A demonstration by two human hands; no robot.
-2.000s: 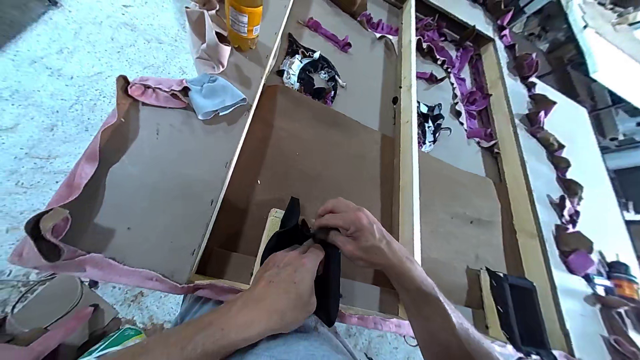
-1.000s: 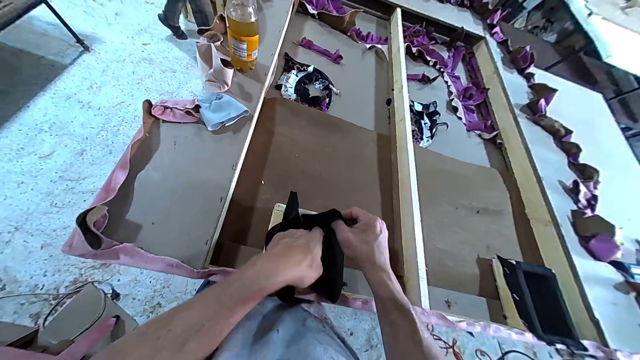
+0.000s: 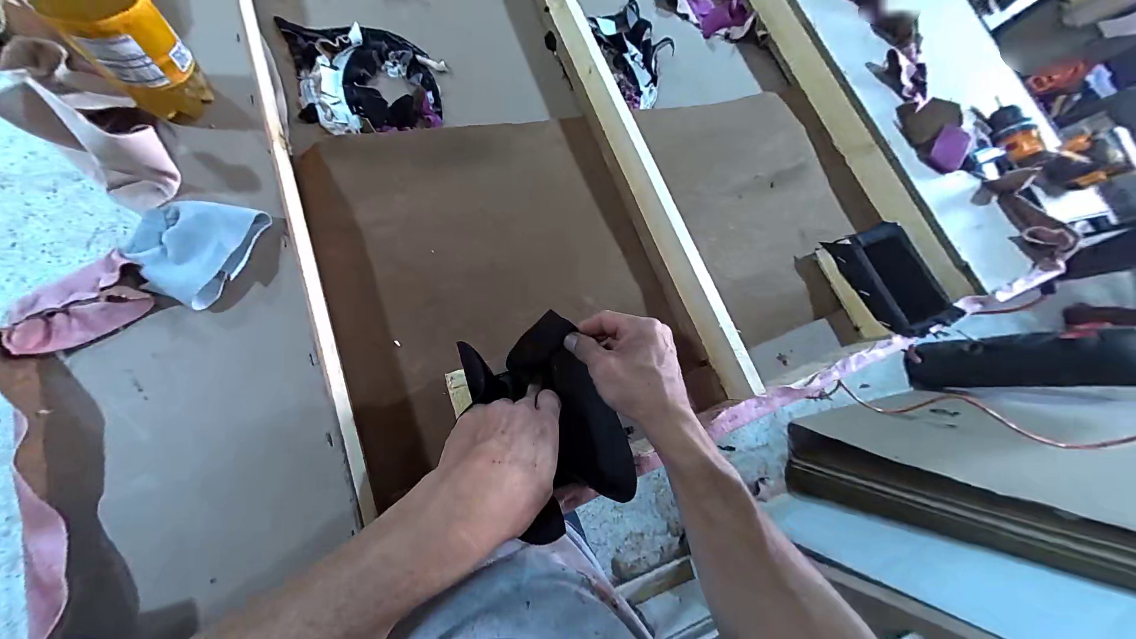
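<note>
Black fabric [image 3: 590, 435] lies bunched over the near edge of a wooden frame, in front of my body. My left hand [image 3: 510, 453] grips the fabric near its middle, with the fingertips partly hidden in its folds. At the fabric's upper right edge, my right hand [image 3: 626, 359] pinches it between thumb and fingers. The end of a pale wood block [image 3: 457, 390] shows beside the fabric's left side. Brown paper or board [image 3: 479, 231] spans the frame behind both hands, left of a wooden slat [image 3: 661, 204].
A black fabric-covered opening [image 3: 896, 275] sits at the right of the frame. Patterned scraps [image 3: 373, 80] lie toward the back. On the left are an orange bottle [image 3: 133, 58], light blue fabric [image 3: 200, 248] and pink fabric [image 3: 80, 302]. Grey foam-like sheets [image 3: 958, 470] are stacked at right.
My right hand has moved from the middle of the black fabric to its upper right edge. The fabric is spread more than two seconds ago. The view has shifted to the right.
</note>
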